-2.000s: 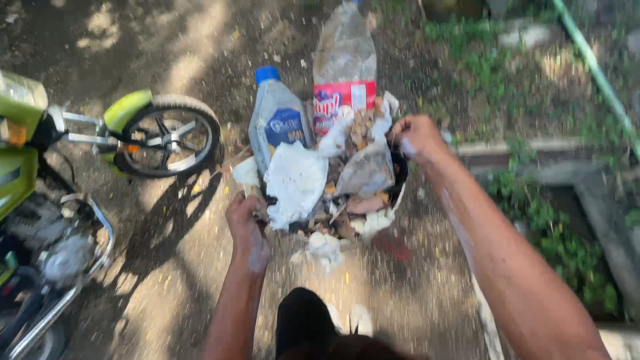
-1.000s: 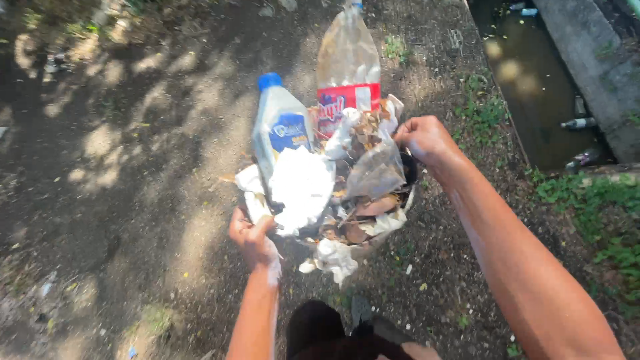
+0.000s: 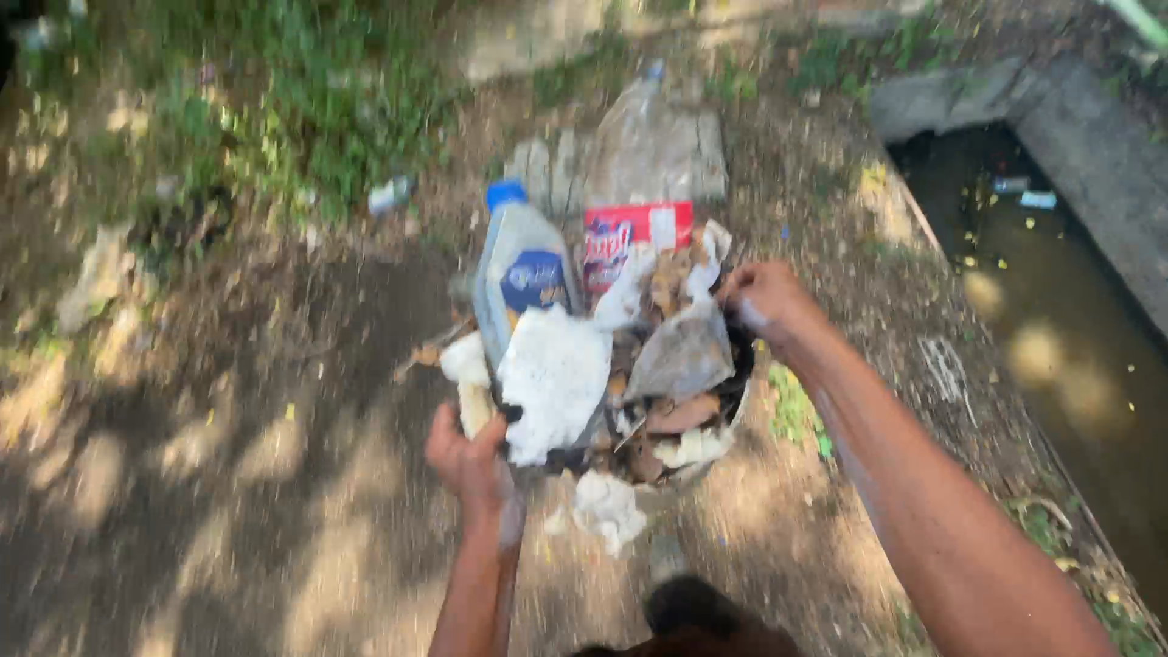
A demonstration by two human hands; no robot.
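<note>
Both hands carry a round container (image 3: 744, 401) heaped with rubbish; its rim shows only at the right. My left hand (image 3: 470, 456) grips its left side, by a pale white scrap (image 3: 467, 374). My right hand (image 3: 765, 297) holds the upper right edge. In the heap a grey plastic bottle with a blue cap (image 3: 525, 260) leans beside a large clear plastic bottle with a red label (image 3: 639, 173). A crumpled white sheet (image 3: 557, 383), a clear plastic bag (image 3: 684, 351) and brown dry leaves (image 3: 671, 278) lie below them. White crumpled tissue (image 3: 607, 511) hangs at the near edge.
To the right runs a concrete-walled ditch (image 3: 1109, 187) with murky water (image 3: 1049, 338) and floating litter. Green grass (image 3: 301, 119) grows at the upper left, near a small piece of litter (image 3: 391, 194). A flat stone slab (image 3: 707, 151) lies ahead on the dirt ground (image 3: 301, 511).
The view has shifted along the path; the motorcycle seen at the left two seconds ago is out of view. Both hands keep their hold on the container, and the bottles stay in it.
</note>
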